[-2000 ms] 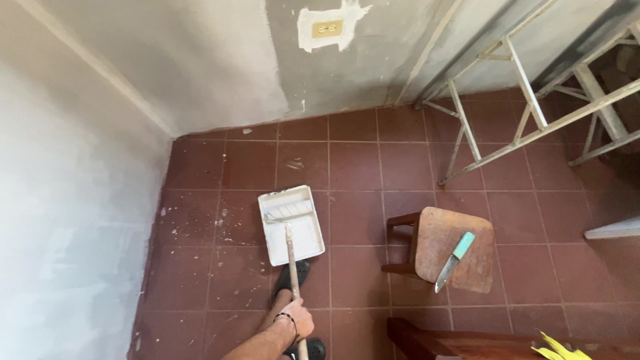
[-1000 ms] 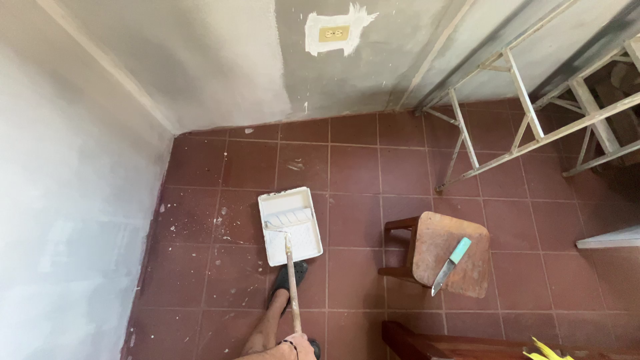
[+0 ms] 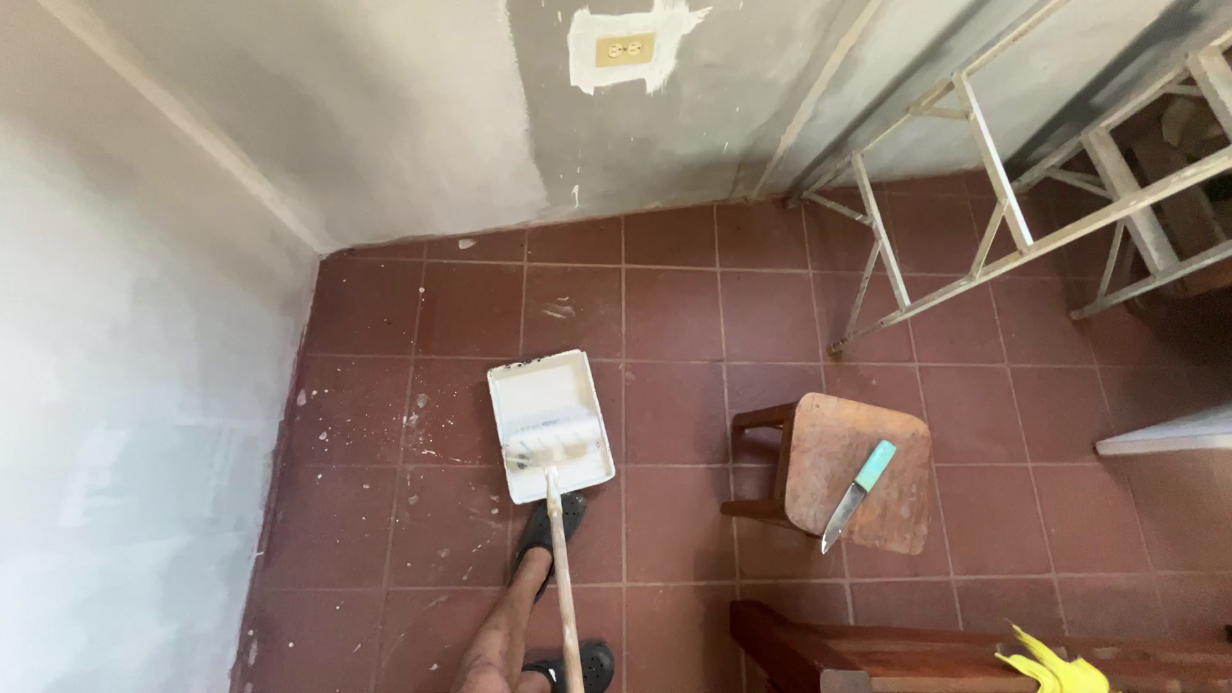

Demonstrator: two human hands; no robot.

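A paint roller [image 3: 553,443] with a white-coated cover lies across the lower half of a white paint tray [image 3: 539,390] on the tiled floor. From the roller a long wooden pole [image 3: 565,587] runs down past the bottom edge of the view. Neither my left hand nor my right hand shows, so what holds the pole is hidden. Beside the pole are my legs and feet in black clogs [image 3: 558,529], one clog close against the tray's near edge.
Right of the tray stands a wooden stool [image 3: 866,433] bearing a knife with a turquoise handle [image 3: 875,466]. Metal ladders [image 3: 996,154] stand at the upper right. Wooden furniture [image 3: 799,645] with a yellow object [image 3: 1054,664] is below. Partly painted walls [image 3: 404,115] hold an outlet [image 3: 626,49].
The roller has moved from the tray's upper half to its lower half. A hand that was on the pole in the earlier frames has gone out of view at the bottom.
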